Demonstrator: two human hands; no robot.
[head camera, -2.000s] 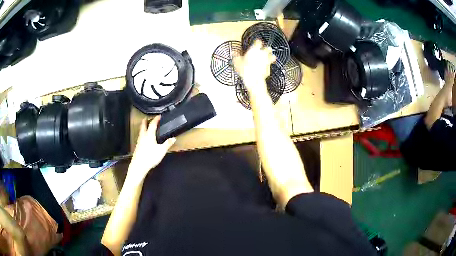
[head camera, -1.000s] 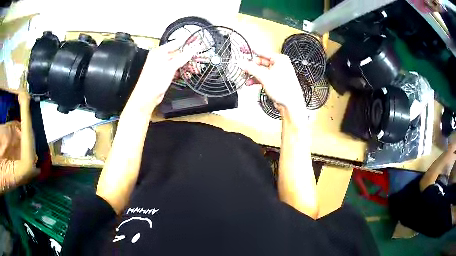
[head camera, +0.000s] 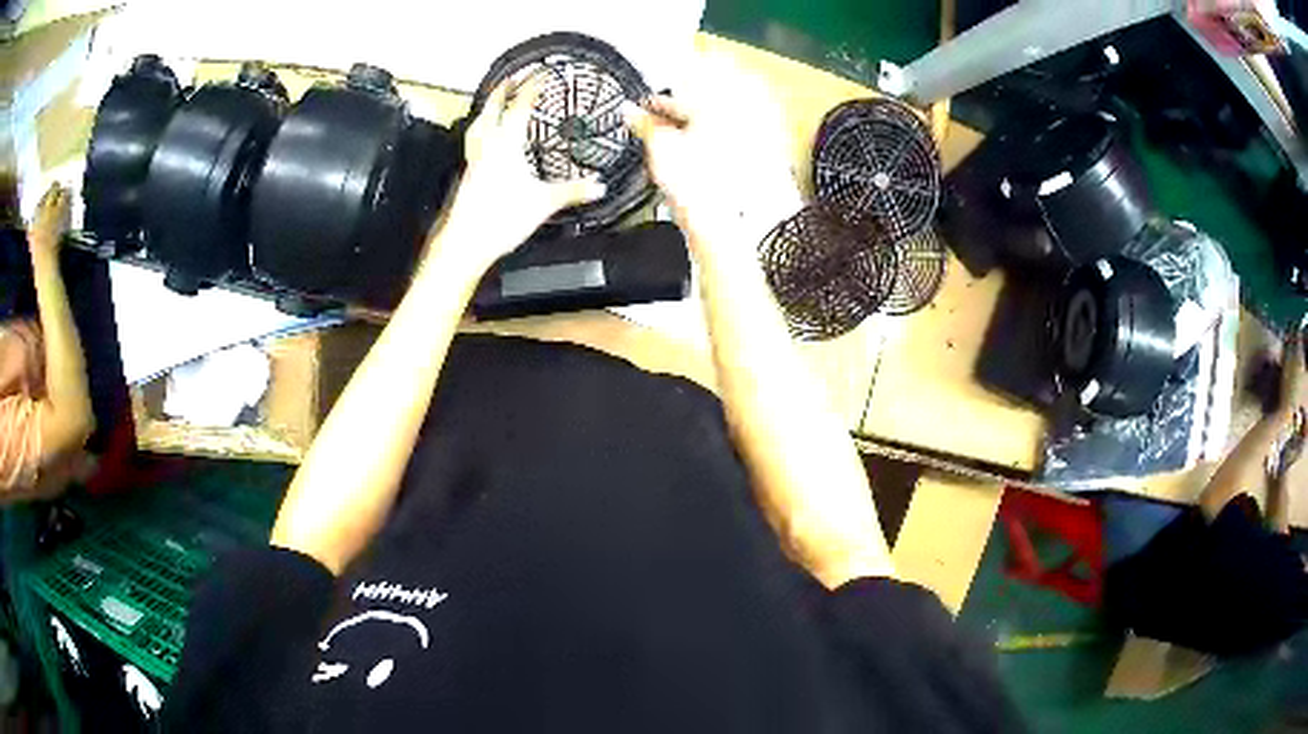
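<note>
A black fan unit lies on the bench in front of me, its round opening facing up and its oblong fan base (head camera: 617, 268) towards me. A black ringed grille (head camera: 577, 126) lies in the opening, with pale gaps between the blades showing through. My left hand (head camera: 517, 169) is on the left side of the grille and rim, fingers spread, thumb over its lower part. My right hand (head camera: 671, 144) is at the right rim, fingers bent; its fingertips touch the rim area, and whether they grip the grille is unclear.
Loose grilles (head camera: 878, 169) overlap on the cardboard at right. Black fan housings (head camera: 323, 179) stand in a row at left. More fan units (head camera: 1126, 337) lie at right on a clear plastic bag (head camera: 1212, 344). Other people's arms show at both edges. A small open carton (head camera: 294, 394) is below left.
The grille was picked up from the pile, held over the fan between both hands, and now lies in the round opening. The fan unit stands more upright in view, its base nearly level.
</note>
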